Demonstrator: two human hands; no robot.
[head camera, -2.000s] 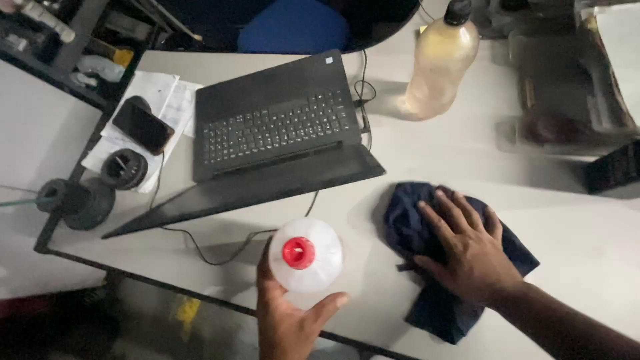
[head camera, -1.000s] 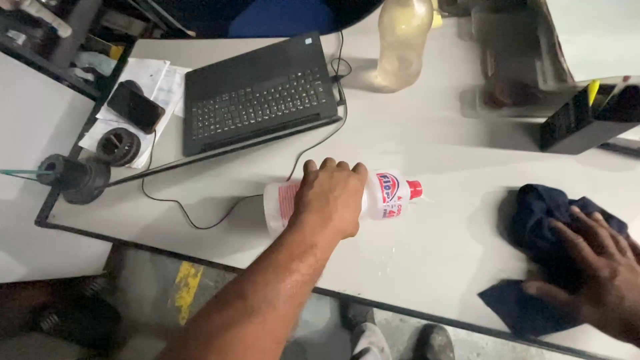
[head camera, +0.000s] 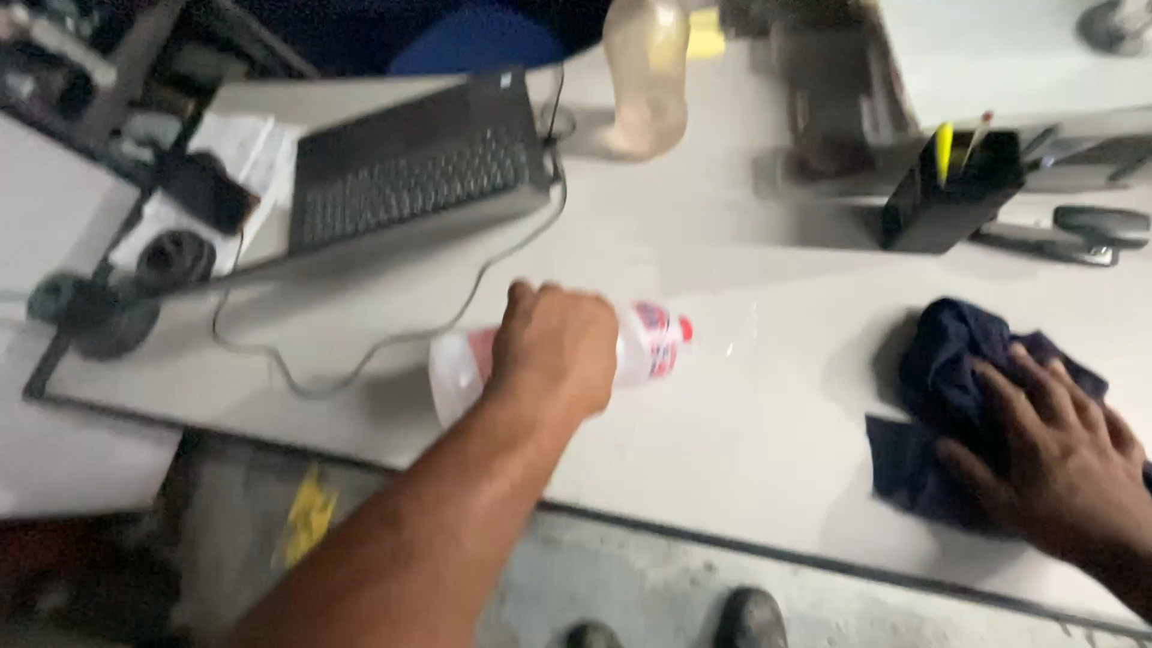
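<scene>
My left hand (head camera: 556, 346) is closed around the middle of a white plastic bottle (head camera: 461, 373) with a red nozzle. The bottle is tipped on its side over the desk, its nozzle pointing right, and small wet marks show on the surface just beyond it. At the right, my right hand (head camera: 1053, 441) lies with fingers spread on a crumpled dark blue cloth (head camera: 954, 360), pressing it to the desk; whether the fingers grip it is not plain. A black laptop (head camera: 414, 180) with a cable stands behind and left of the bottle.
A bottle of cloudy liquid (head camera: 650, 90) stands at the back. A black pen holder (head camera: 954, 193) and a stapler (head camera: 1071, 236) are at the right. Papers, a phone (head camera: 211, 193) and a dark roll (head camera: 175, 261) lie left of the laptop. The desk's dark front edge (head camera: 684, 533) runs below the hands.
Two seconds ago the bottle was upright in my left hand; it is now tipped over with the hand above it. My right hand and the cloth have moved right along the desk.
</scene>
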